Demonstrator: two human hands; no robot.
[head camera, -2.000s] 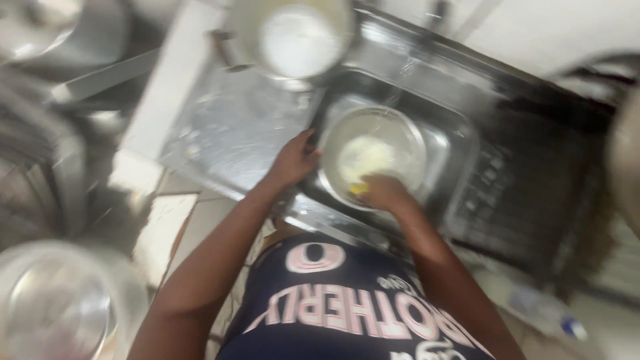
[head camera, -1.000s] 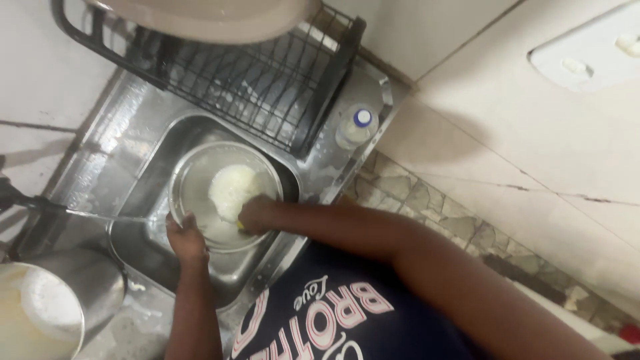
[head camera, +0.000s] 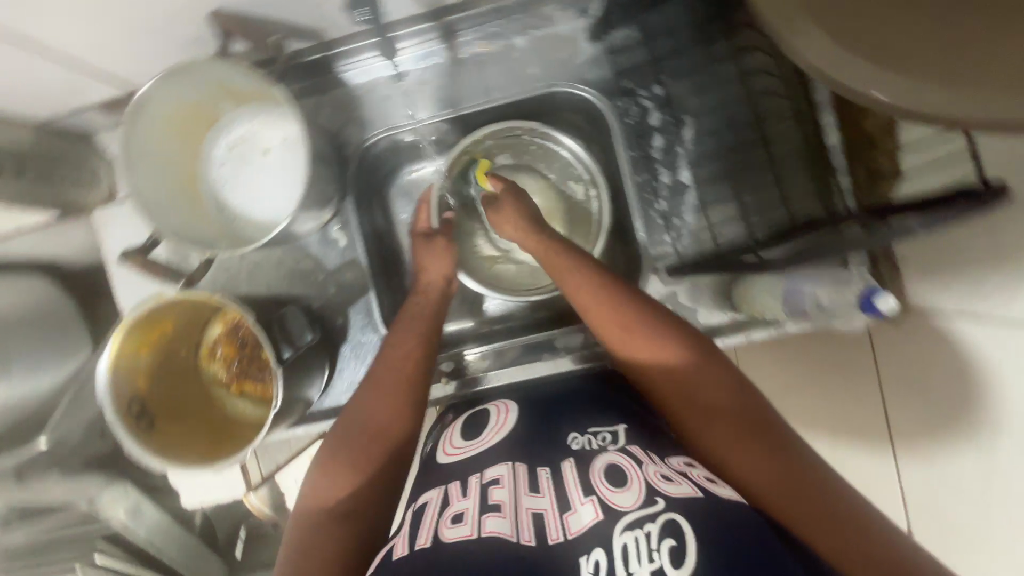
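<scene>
A round metal pot (head camera: 592, 192) with whitish, soapy liquid inside sits tilted in the stainless steel sink (head camera: 376, 160). My left hand (head camera: 434, 244) grips its rim on the left side, fingers outside the wall. Inside the pot, my right hand (head camera: 512, 210) holds a yellow sponge (head camera: 482, 174) against the upper left part of the inner wall. The sponge is mostly hidden beyond my fingers. A thin stream of water (head camera: 420, 136) falls from the tap (head camera: 384, 40) near the pot's upper left.
On the left drainboard stand a large aluminium pot (head camera: 168, 152) with white residue and a smaller pot (head camera: 160, 384) with yellow-brown residue. To the right are a black dish rack (head camera: 760, 256), a large beige basin (head camera: 904, 56) and a plastic bottle (head camera: 808, 296) with a blue cap.
My right hand with the sponge has moved from the lower part of the pot to its upper left inner wall. The view has turned strongly.
</scene>
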